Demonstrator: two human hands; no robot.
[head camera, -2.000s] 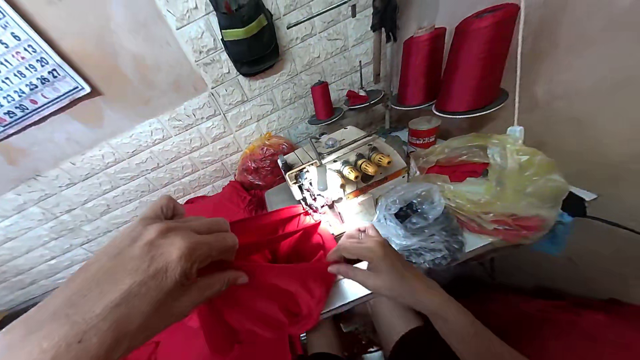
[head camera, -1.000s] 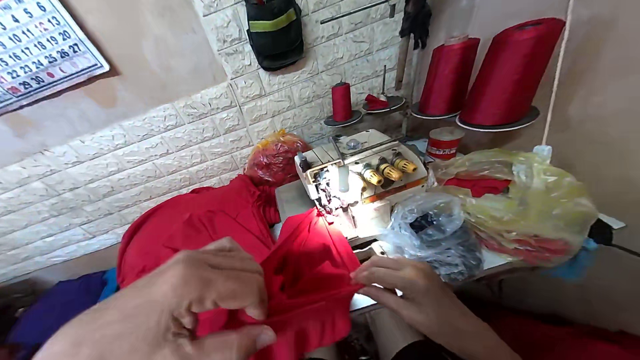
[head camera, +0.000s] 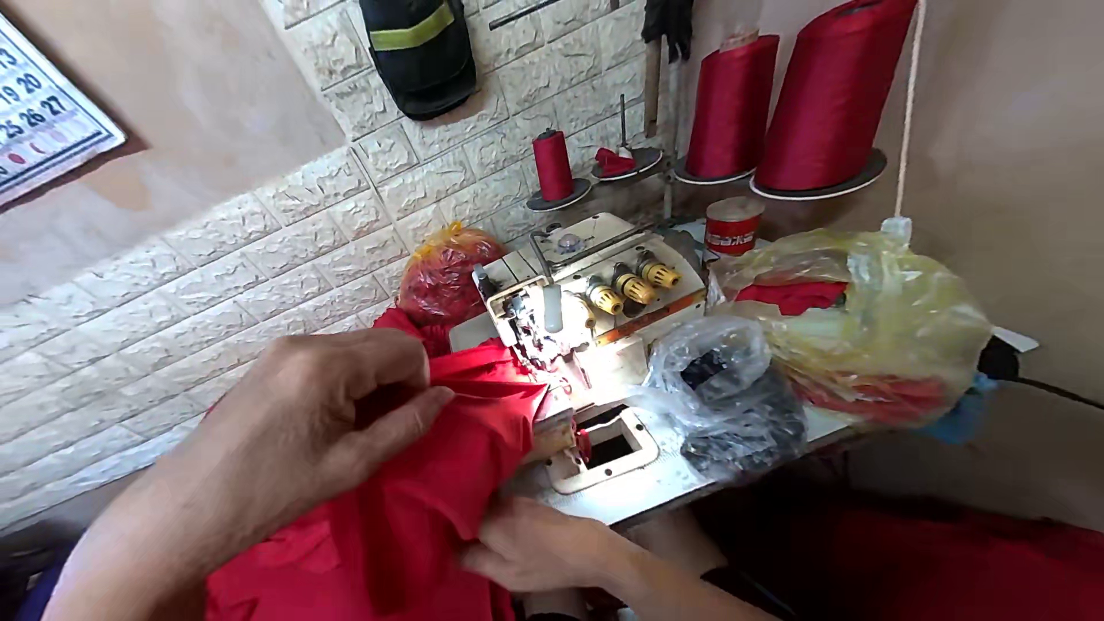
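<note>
Red fabric (head camera: 414, 500) hangs from the lit needle area of an overlock sewing machine (head camera: 595, 293) and spreads down toward the bottom of the view. My left hand (head camera: 319, 414) grips the fabric left of the presser foot, thumb and fingers pinched on it. Lower down, at the table's front edge, my right hand (head camera: 552, 543) holds the fabric's right side, its fingertips partly hidden in the folds. The fabric's upper corner lies close to the machine's needle; whether it is under the foot cannot be told.
Clear plastic bag with dark contents (head camera: 733, 397) and a yellowish bag with red cloth (head camera: 862, 328) lie right of the machine. Behind stand red thread cones (head camera: 828, 95), a small red spool (head camera: 553, 166) and a red cup (head camera: 733, 226). A bag of red scraps (head camera: 448, 272) sits by the brick-patterned wall.
My right hand has moved down from beside the machine to the table's front edge. The fabric now leaves the framed opening in the table uncovered. The view has come closer.
</note>
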